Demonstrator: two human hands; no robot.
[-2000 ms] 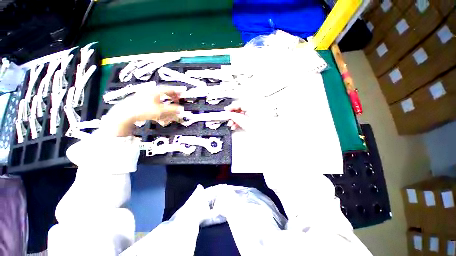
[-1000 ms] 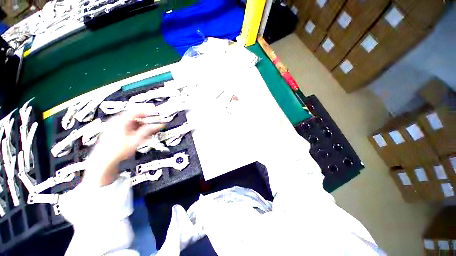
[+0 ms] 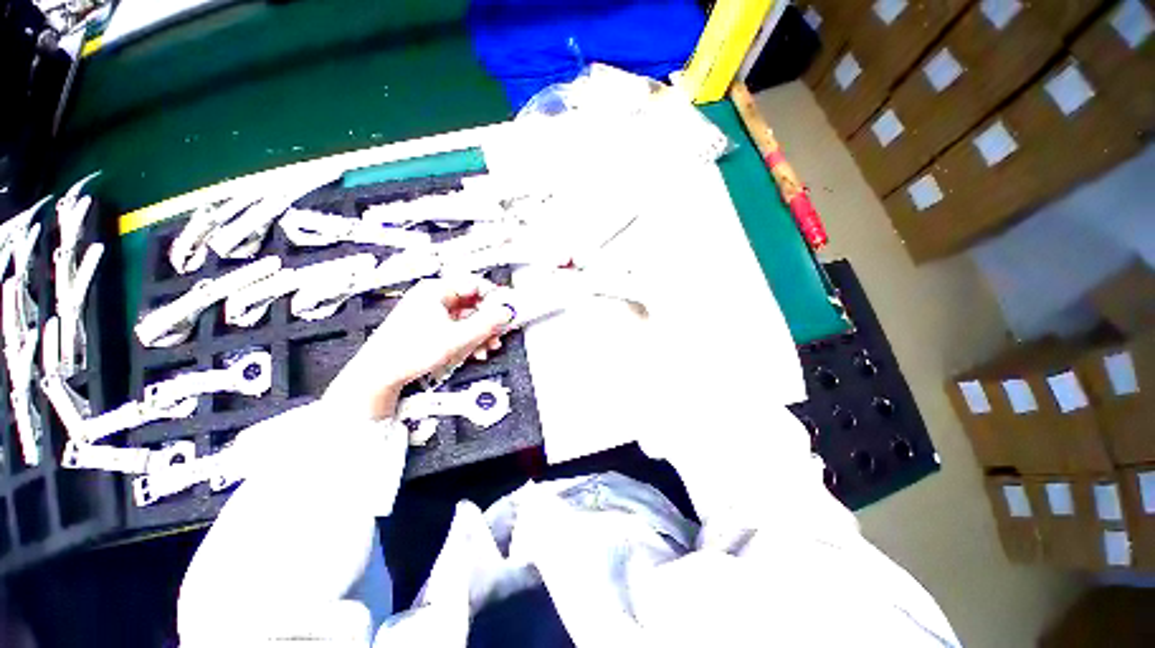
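Observation:
My left hand [image 3: 437,332] is over the right part of the black foam tray [image 3: 310,367], fingers closed around a small pale watch head [image 3: 509,313]. A white strip extends right from it. My right hand [image 3: 614,294] is over the white sheet [image 3: 595,392], almost washed out by glare; only a few reddish finger edges show, and its grip is hidden. Watches with white straps [image 3: 190,310] lie in the tray's back rows. A half-fitted watch [image 3: 485,401] lies at its front right, and others [image 3: 250,373] at its left.
A neighbouring black tray [image 3: 76,487] at left holds upright white straps [image 3: 74,272]. A clear plastic bag [image 3: 595,91] lies at the sheet's far end. A yellow post [image 3: 728,48] and blue cloth [image 3: 583,41] stand behind. A round-holed black tray [image 3: 868,399] and cartons [image 3: 1001,152] are at right.
The view has swung right, then partly back left. My left hand has moved right to the tray's right edge, close to my right hand. The watch head now shows at my left fingers.

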